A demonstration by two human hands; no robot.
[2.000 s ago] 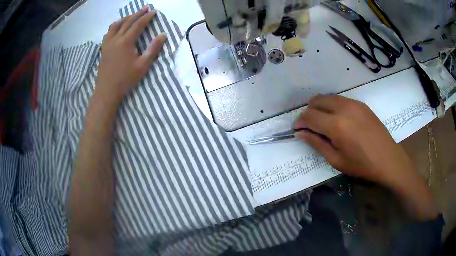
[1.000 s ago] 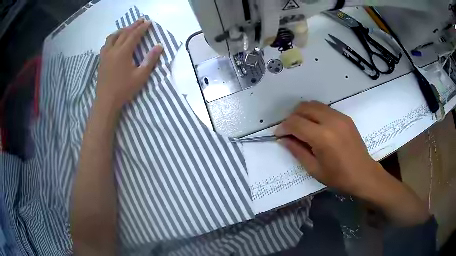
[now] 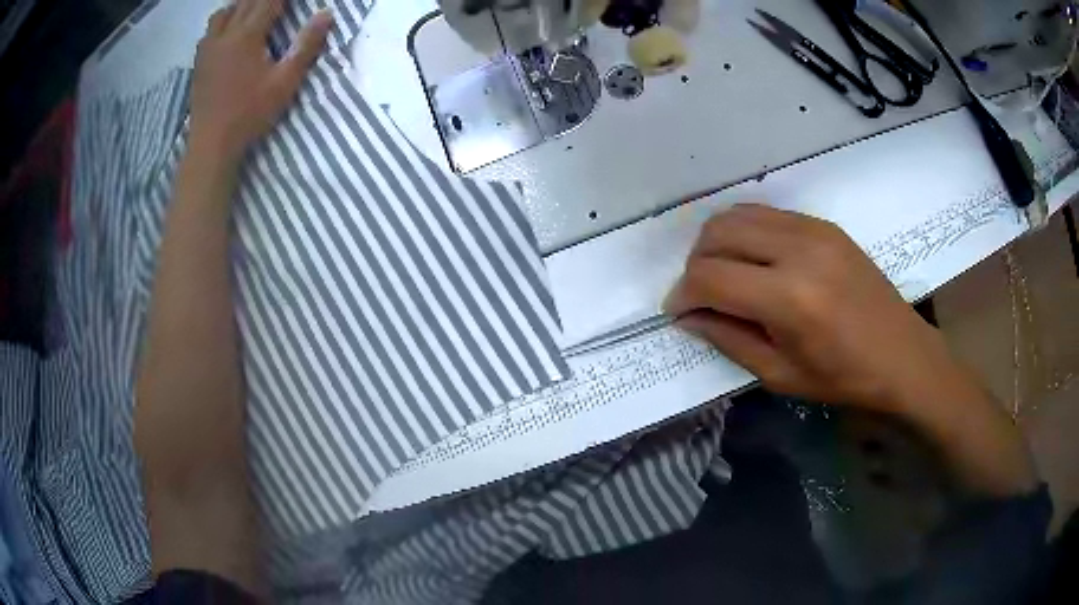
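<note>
A grey-and-white striped garment panel lies on the left of the table, and its right corner overlaps the machine bed's edge. My left hand lies flat on the panel's narrow upper end, fingers spread and thumb apart. My right hand holds slim silver tweezers between thumb and fingers. The tweezers point left, low over the table, with their tips at the panel's right edge near its lower corner. Whether the tips pinch the cloth cannot be told.
The needle area of the sewing machine is at top centre. Thread snips, black-handled shears and a black-handled tool lie at upper right. More striped fabric hangs below the table's front edge.
The panel's lower right corner has moved up and left, uncovering the ruler scale at the front edge. The tweezers have moved to the panel's lower edge. The view has shifted slightly.
</note>
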